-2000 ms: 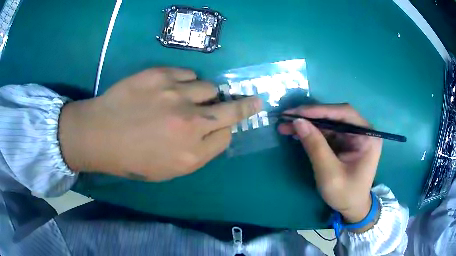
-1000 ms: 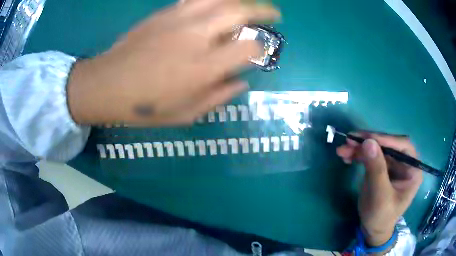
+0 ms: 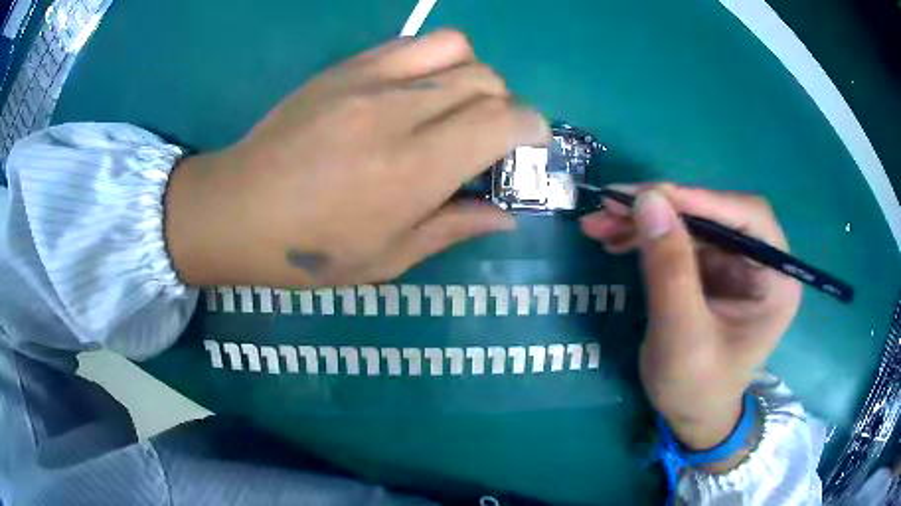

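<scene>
The watch housing with its circuit board (image 3: 533, 178) is face up near the middle, its left part covered by my fingers. My left hand (image 3: 366, 168) holds it at the left side, fingers above and thumb below. My right hand (image 3: 696, 287) grips the black tweezers (image 3: 761, 252) like a pen; their tips are over the board's right part. A white piece lies at the tips, too small to tell whether it touches the board. The clear sticker sheet (image 3: 415, 329) with two rows of white L-shaped stickers lies below the housing.
The green mat (image 3: 296, 49) has a white line (image 3: 419, 17) at the top and a wide white line (image 3: 780, 44) curving at the upper right. White gridded sheets (image 3: 49, 74) are at the upper left. Dark glossy wrapped parts (image 3: 874, 425) are at the right edge.
My left hand has come onto the housing and now holds it. My right hand has moved up and left, bringing the tweezers from beside the sheet to the board.
</scene>
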